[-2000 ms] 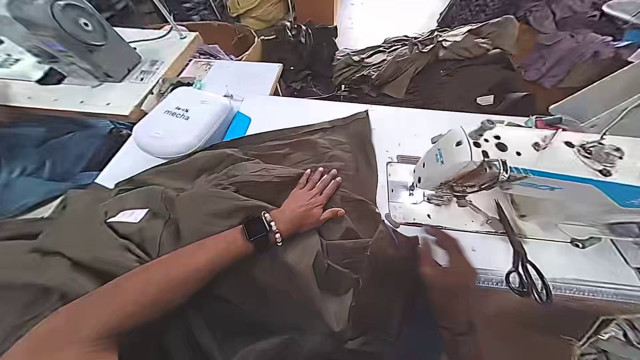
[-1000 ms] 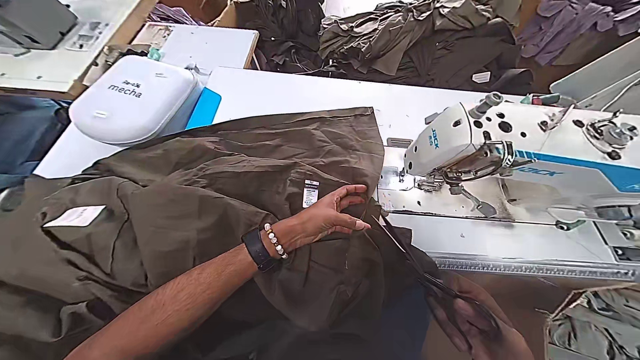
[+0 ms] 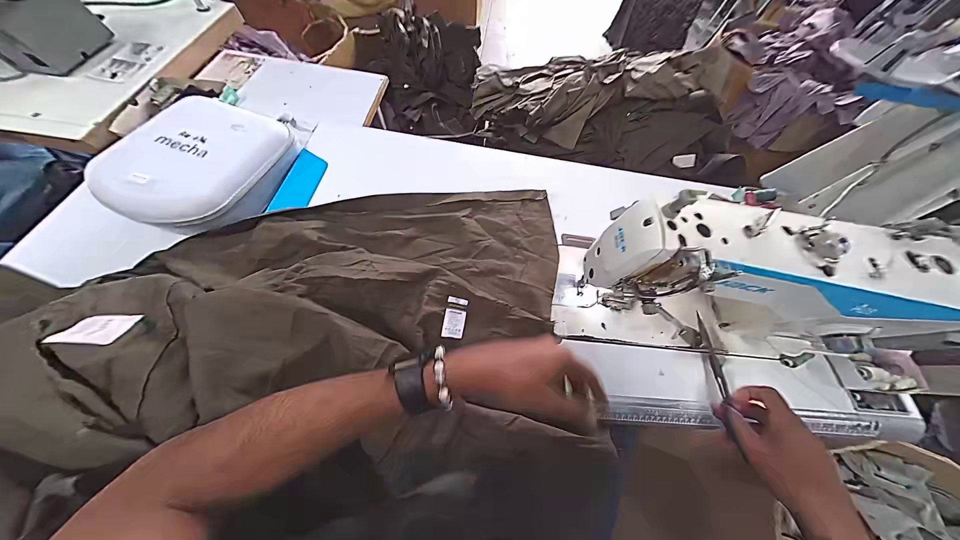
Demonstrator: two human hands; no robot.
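Dark olive-brown fabric [image 3: 360, 262] spreads over the white table and hangs off its front edge. A small white label [image 3: 454, 318] and a larger white tag [image 3: 94, 329] lie on it. My left hand [image 3: 536, 379], blurred, is over the fabric's right edge by the table front; its fingers curl down, and whether they pinch cloth is unclear. My right hand [image 3: 769, 435] holds the scissors [image 3: 717, 367], blades pointing up and away, over the front of the sewing machine bed. The white and blue sewing machine [image 3: 780, 262] stands right of the fabric, its needle area beside the fabric edge.
A white zipped case [image 3: 187, 161] sits on a blue flat item [image 3: 298, 182] at the back left. A clear ruler [image 3: 660, 412] runs along the table's front edge. Fabric heaps [image 3: 600, 112] lie behind the table, and a container of cloth [image 3: 900, 480] is at lower right.
The scissors lay on the machine bed two seconds ago, then my right hand held them at the fabric beside my left hand. Now they have moved away rightward. My left hand has moved to the fabric's front right.
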